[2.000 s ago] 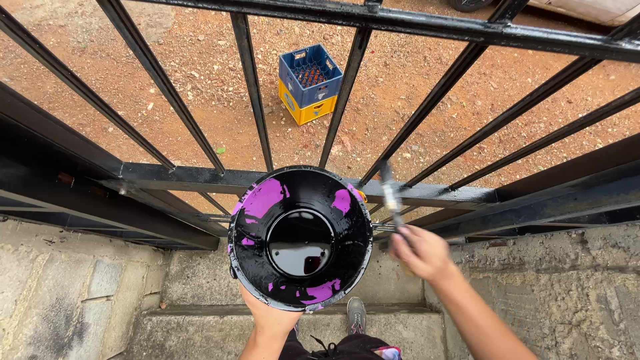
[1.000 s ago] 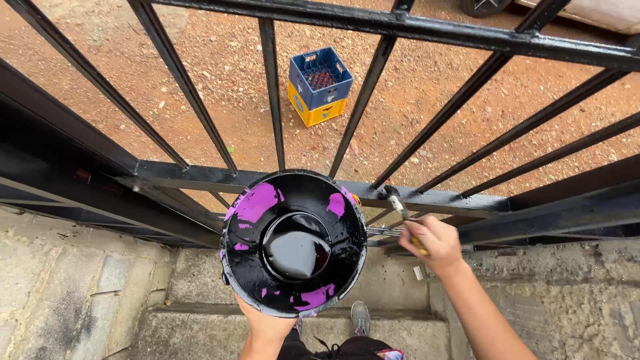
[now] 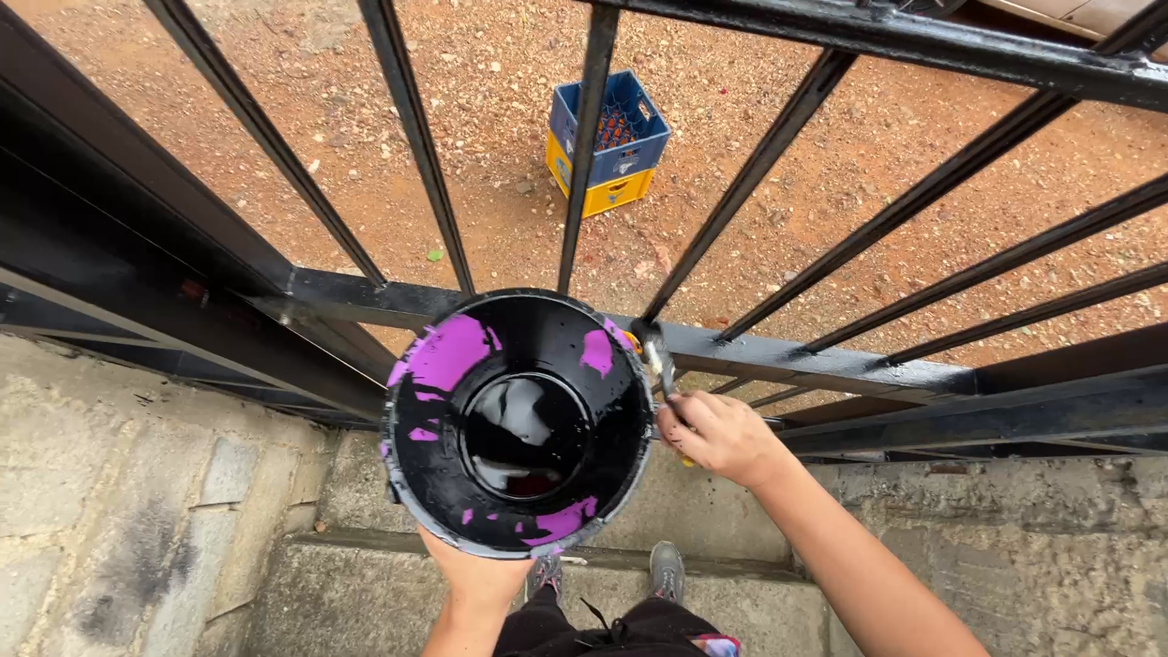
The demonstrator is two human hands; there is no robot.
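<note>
My left hand (image 3: pixel 479 570) holds a bucket (image 3: pixel 598 484) from below near its rim, its fingers hidden beneath. Black paint (image 3: pixel 520 433) lies in the bottom and coats most of the inside walls, with purple patches showing through. In my right hand (image 3: pixel 721 438) is a paintbrush (image 3: pixel 659 358), gripped by its handle just right of the bucket. The dark bristles meet the lower rail (image 3: pixel 693 339) of a black metal gate, at the foot of one upright bar (image 3: pixel 748 192).
Beyond the bars, a blue plastic crate (image 3: pixel 630 146) sits on a yellow crate (image 3: pixel 620 190) on reddish gravel. Concrete steps (image 3: pixel 365 593) are under my feet, between rough masonry walls (image 3: pixel 82 511) on both sides. Part of a vehicle (image 3: pixel 1068 14) shows at the top right.
Two seconds ago the brush was blurred above the lower rail, farther right of the bucket; now its bristles are on the rail, closer to the bucket's rim. The left hand keeps hold of the bucket.
</note>
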